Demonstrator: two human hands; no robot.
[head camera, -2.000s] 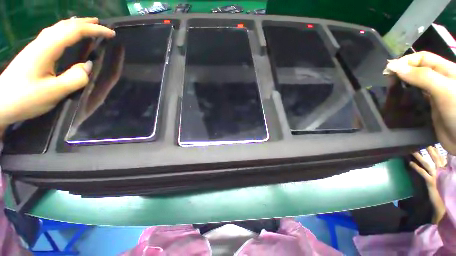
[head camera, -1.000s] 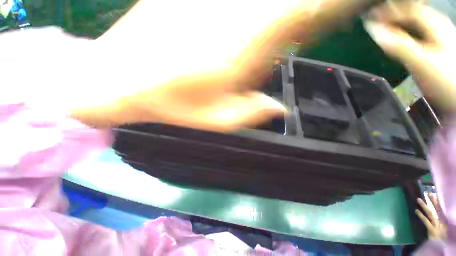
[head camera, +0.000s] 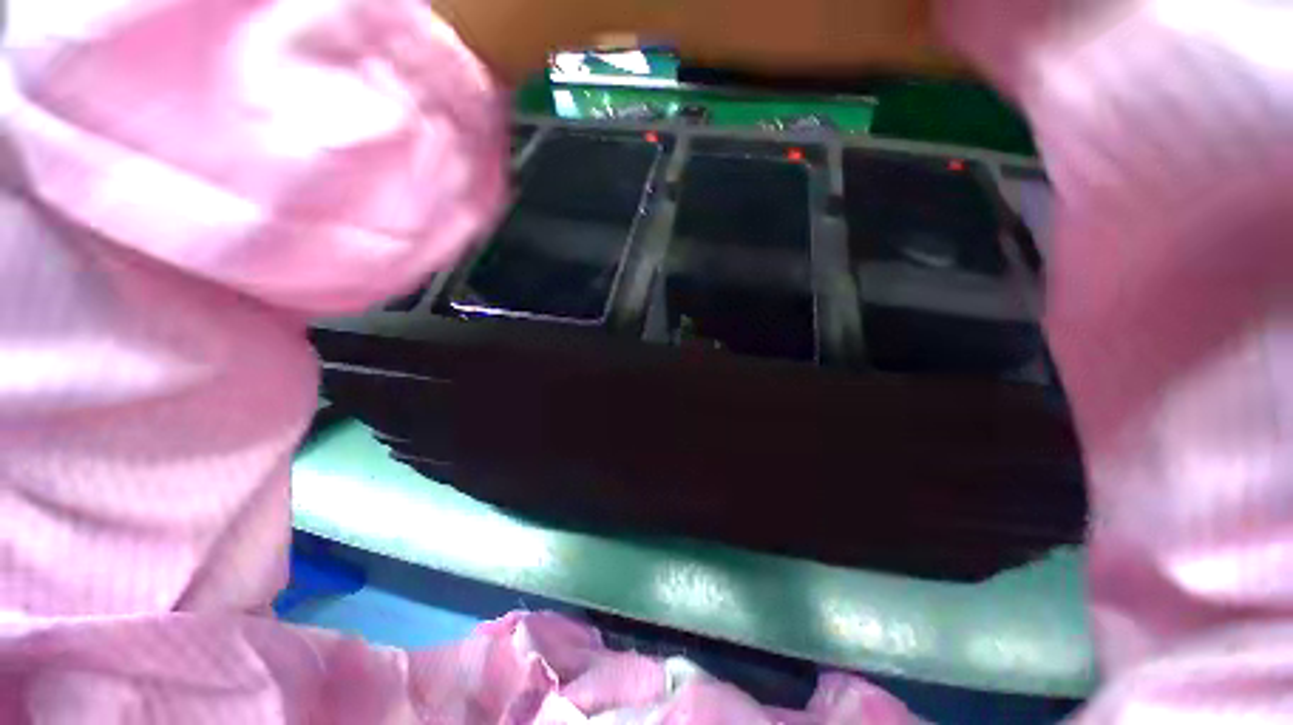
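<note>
A black foam phone tray (head camera: 638, 269) lies on top of a tray stack (head camera: 709, 439) on the green bench. Dark smartphones sit side by side in its slots; one phone (head camera: 560, 227) shows a bright lower edge, and another phone (head camera: 745, 241) lies to its right. Small red marks show at the tops of the slots. Both my forearms, in pink sleeves, reach up past the two sides of the tray. A blurred skin-coloured band crosses the top edge; I cannot tell which hand or arm it belongs to. My hands are not clearly visible.
The green bench edge (head camera: 681, 588) curves in front of the stack, with blue floor (head camera: 390, 612) below it. Behind the tray stands a green container or panel (head camera: 766, 111) with a small white and dark item (head camera: 613, 64). My sleeves cover both sides of the view.
Both arms have moved up and forward, and the hands have left the tray's ends. The tray stack appears lower and further away than at first, and the sleeves now cover its sides.
</note>
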